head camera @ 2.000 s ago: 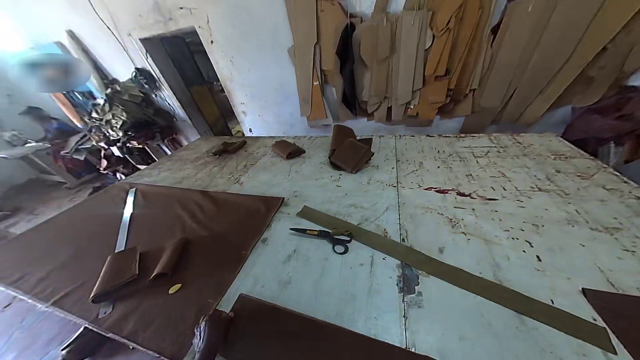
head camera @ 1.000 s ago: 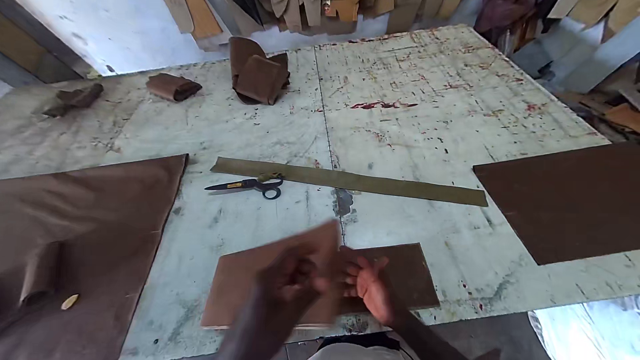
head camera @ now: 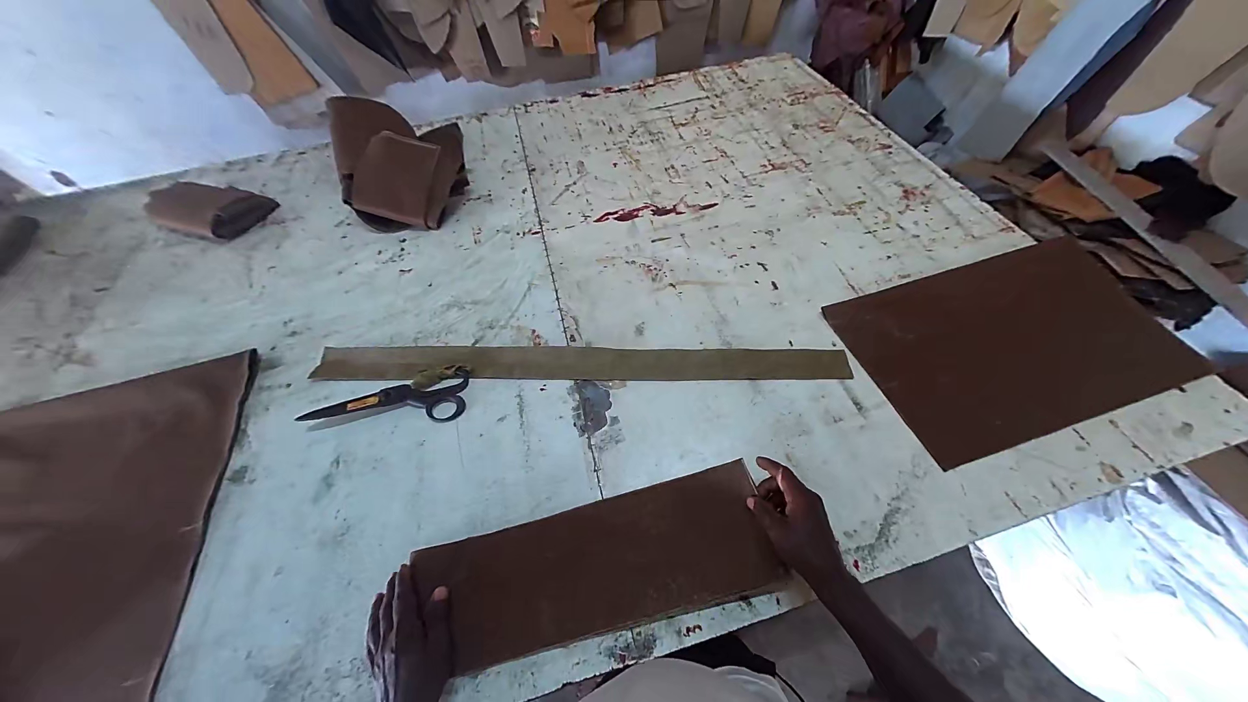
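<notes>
A stack of brown leather-like rectangular pieces (head camera: pixel 604 565) lies at the near edge of the worn table (head camera: pixel 682 419). My left hand (head camera: pixel 408 629) rests along its left end, thumb on top, fingers against the edge. At the right end, my right hand (head camera: pixel 792 517) touches the corner with bent fingers; whether it pinches the layers is unclear. Beyond the stack lie black-handled scissors (head camera: pixel 390 400), their handle touching a long olive strip (head camera: pixel 604 364). A larger brown sheet (head camera: pixel 1014 351) lies flat to the right, and another big brown piece (head camera: pixel 107 526) lies at the left.
Two folded brown bundles (head camera: pixel 400 175) (head camera: pixel 210 210) sit toward the back left. Cut patterns (head camera: pixel 682 29) hang on the wall behind. Leather scraps (head camera: pixel 1102 205) are heaped beyond the table's right edge, and a shiny silvery sheet (head camera: pixel 1121 575) lies below it at the near right.
A second ago my hands were over the pieces, with one piece raised and tilted between them. Now the pieces lie together as one stack, with my hands at its two ends.
</notes>
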